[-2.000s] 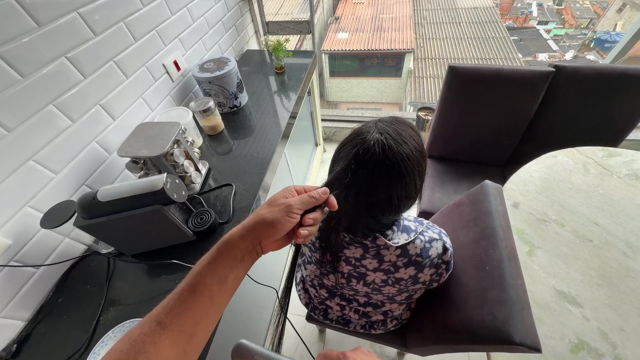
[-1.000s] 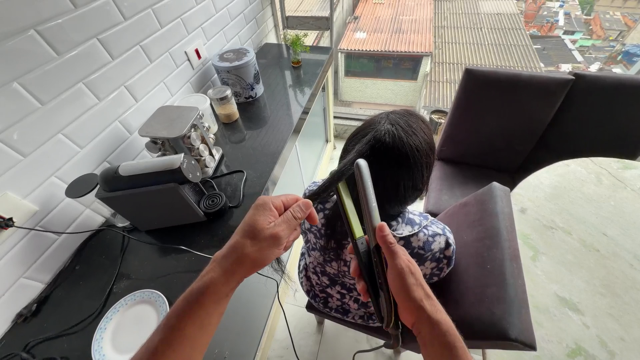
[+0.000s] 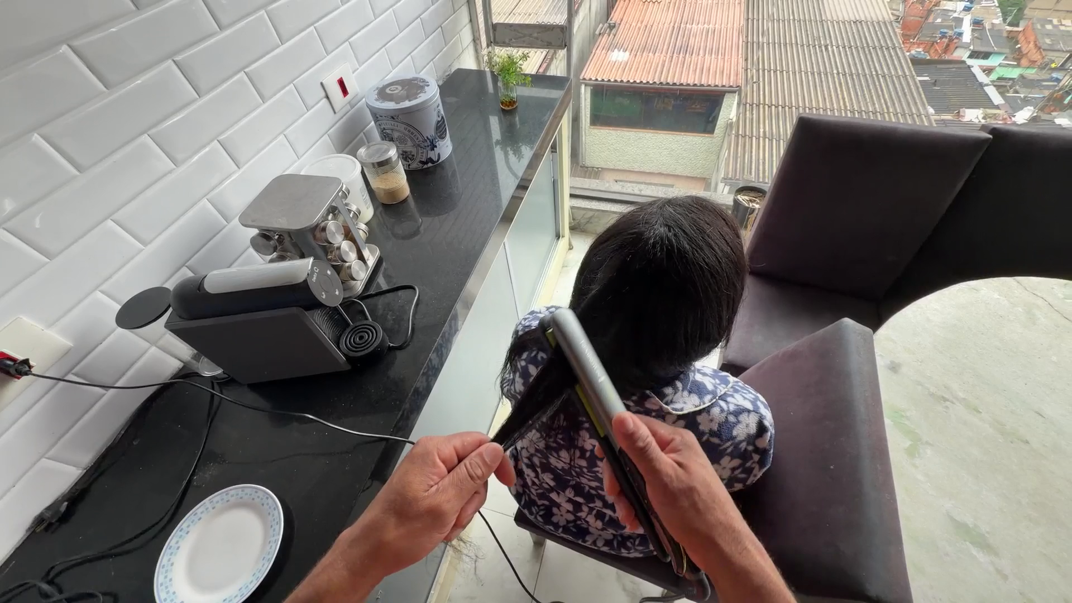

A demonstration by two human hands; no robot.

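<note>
A person with long dark hair (image 3: 670,285) and a blue floral top (image 3: 569,477) sits facing away on a dark upholstered chair (image 3: 829,469). My left hand (image 3: 444,490) pinches a lock of that hair, drawn out to the lower left. In my right hand (image 3: 670,477) is a hair straightener (image 3: 590,360), grey outside with a green inner edge. Its upper end lies across the lock, close to the head; the plates look closed around the hair. The lock's ends hang below my left hand.
On the black countertop (image 3: 452,243) at the left are a coffee machine (image 3: 260,335), a spice rack (image 3: 310,218), a glass jar (image 3: 385,172), a tin (image 3: 410,121), a small plant (image 3: 507,75) and a plate (image 3: 219,544). A cord (image 3: 285,412) runs from the wall outlet (image 3: 29,352).
Two seconds ago my left hand held the hair nearer the head. The straightener, upright beside the head a second ago, now tilts left across the lock. My left hand is lower in view.
</note>
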